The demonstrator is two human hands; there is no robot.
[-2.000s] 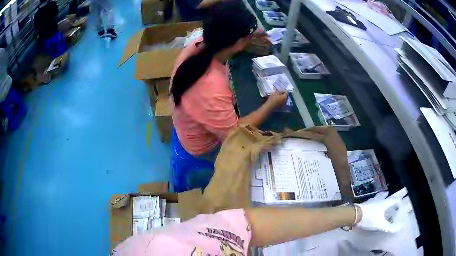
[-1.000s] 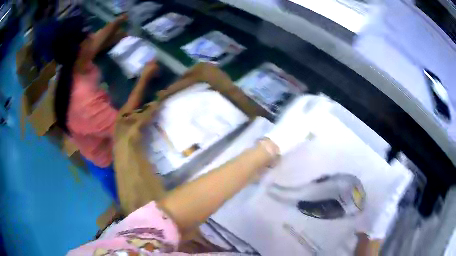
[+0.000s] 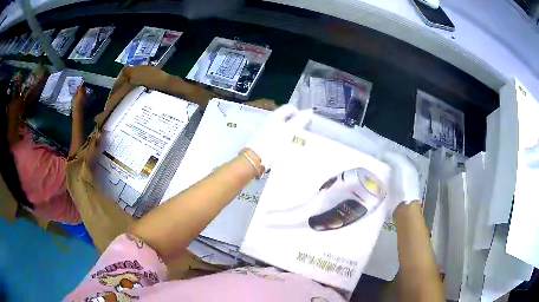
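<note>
A white printed carton [image 3: 283,194] with a device picture on its front is held between my gloved hands, close to my body. My left hand [image 3: 273,137] is at its upper left corner, in a thin white glove. My right hand [image 3: 402,174] grips its right side, also in a white glove, fingers partly hidden. Under and behind it lie more white cartons [image 3: 218,130]. A stack of flat cartons with text uppermost [image 3: 145,133] sits at the left inside torn brown kraft paper [image 3: 97,203].
White cartons [image 3: 479,218] stand leaning together at the right. Clear trays with leaflets [image 3: 227,68] lie along the dark green belt [image 3: 283,50] behind. A phone [image 3: 434,15] lies on the white shelf. A co-worker in a coral top [image 3: 44,174] is at the far left.
The view has swung right and levelled. My right hand has come fully into view on the carton's right side, and the carton is now tilted upright between both hands.
</note>
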